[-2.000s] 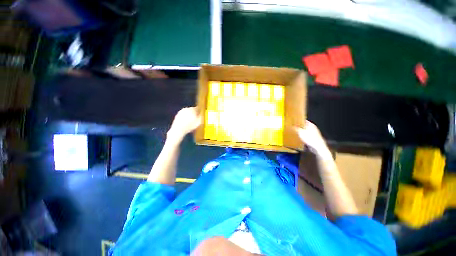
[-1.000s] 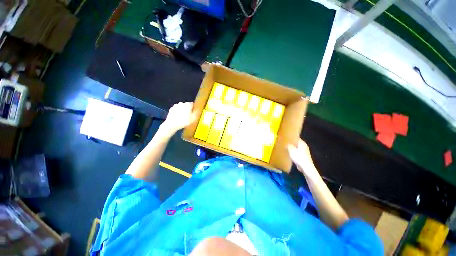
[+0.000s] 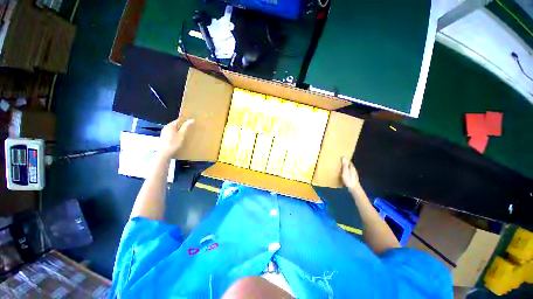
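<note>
An open brown shipping carton [image 3: 204, 125] is in front of my body at the bench's front edge, its flaps spread outward. Rows of yellow product boxes [image 3: 274, 137] fill it, their tops bright with glare. My left hand [image 3: 173, 137] holds the left flap, fingers on its inner face. My right hand [image 3: 349, 174] is at the outer edge of the right flap, with the thumb side showing and the other fingers hidden. The carton's underside is hidden.
Green bench [image 3: 368, 52] with black front strip [image 3: 421, 166]; red cards [image 3: 484, 129] lie right. A scanner-like black item [image 3: 204, 29] is at the back. White scale plate [image 3: 137, 155] and display head [image 3: 25, 164] are left. Blue stool [image 3: 394, 219] and yellow boxes [image 3: 514, 263] are lower right.
The carton's side flaps and near flap have opened outward, and my hands have moved apart with the side flaps. The view has shifted, showing more of the left side and the scale display.
</note>
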